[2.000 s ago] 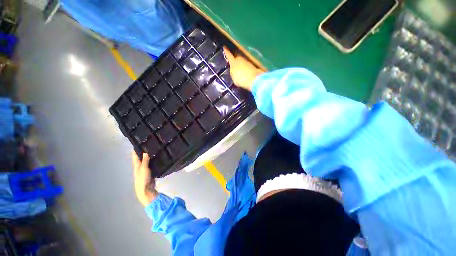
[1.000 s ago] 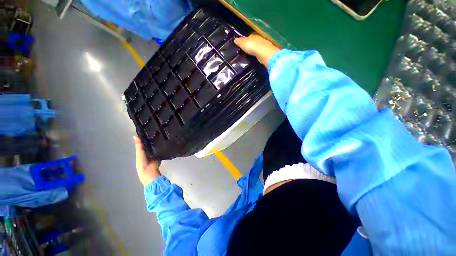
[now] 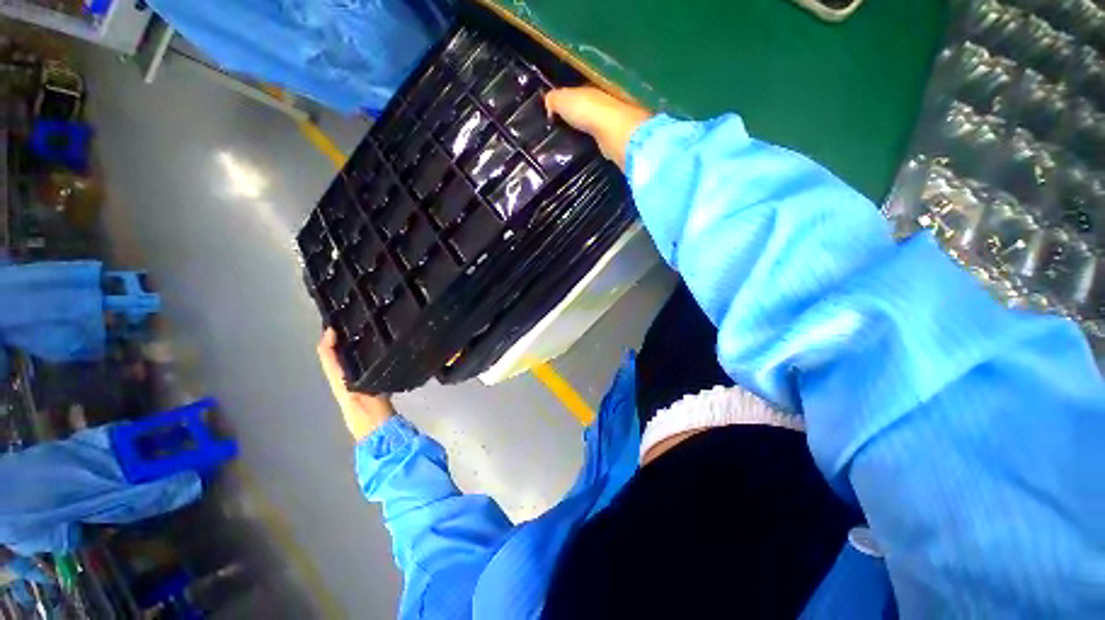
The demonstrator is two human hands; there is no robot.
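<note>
A stack of glossy black pocket trays (image 3: 418, 206) is held over the floor beside the bench, tilted. The pockets of the top tray look empty. A white layer (image 3: 570, 309) shows under the stack. My left hand (image 3: 351, 388) grips the stack's lower left corner, its fingertips at the edge and the rest partly hidden. My right hand (image 3: 594, 115) holds the upper right edge, with fingers over the rim.
The green bench (image 3: 751, 85) lies at the upper right, with a clear blister tray (image 3: 1030, 145) on it and a phone's rim (image 3: 830, 10) at the top edge. A person's blue smock (image 3: 303, 42) is beyond the stack. A blue stool (image 3: 176, 442) stands at left.
The stack has tilted, so more of its layered side shows. Both hands still hold it. The view has shifted, and the phone is nearly out of the picture.
</note>
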